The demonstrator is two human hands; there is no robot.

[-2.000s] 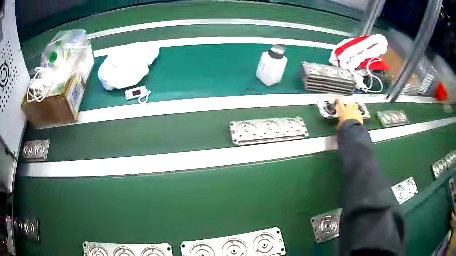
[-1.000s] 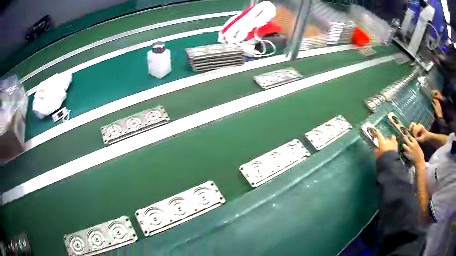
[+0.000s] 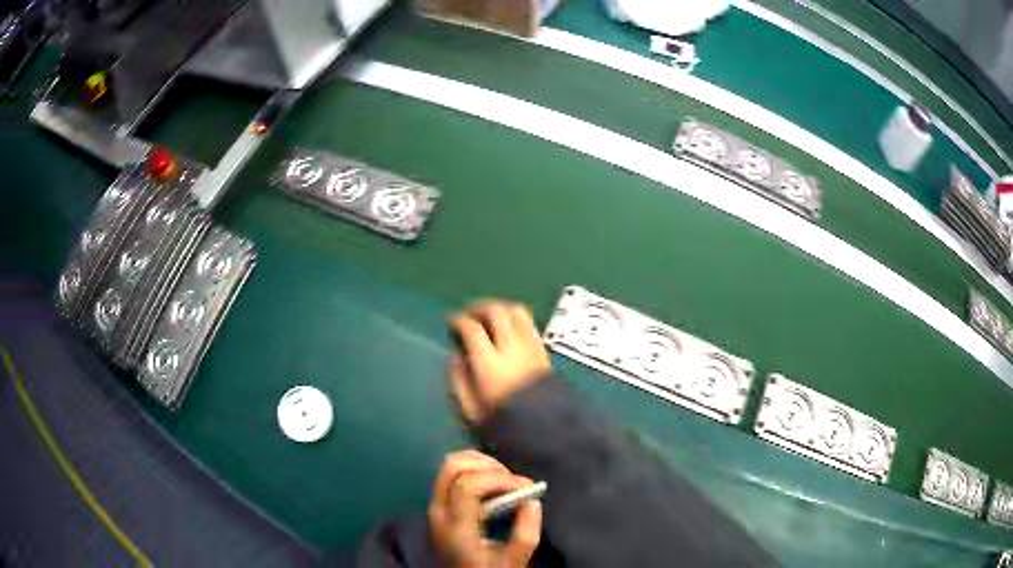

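Observation:
My left hand [image 3: 478, 513], at bottom centre, holds a small pale round disc [image 3: 514, 499] seen edge-on between thumb and fingers. My right hand [image 3: 502, 357] is just above it over the green mat, slightly blurred, fingers apart and bent, with nothing visible in it. Its fingertips point left, and part of the palm side is hidden. A loose white disc [image 3: 304, 414] lies flat on the mat to the left. A three-ring plate [image 3: 653, 355] lies at the belt edge just right of my right hand.
Overlapping plates [image 3: 156, 277] are piled at left beside a red button [image 3: 161, 165] and a machine frame [image 3: 239, 155]. Another plate [image 3: 355, 194] lies on the green belt. More plates [image 3: 825, 427] line the belt edge to the right. A white bottle [image 3: 905, 138] stands at upper right.
The view has swung left, bringing the plate pile and loose disc in. Two seconds ago a dark-sleeved hand touched a plate across the belt; now both my hands are over the mat, the left holding a disc.

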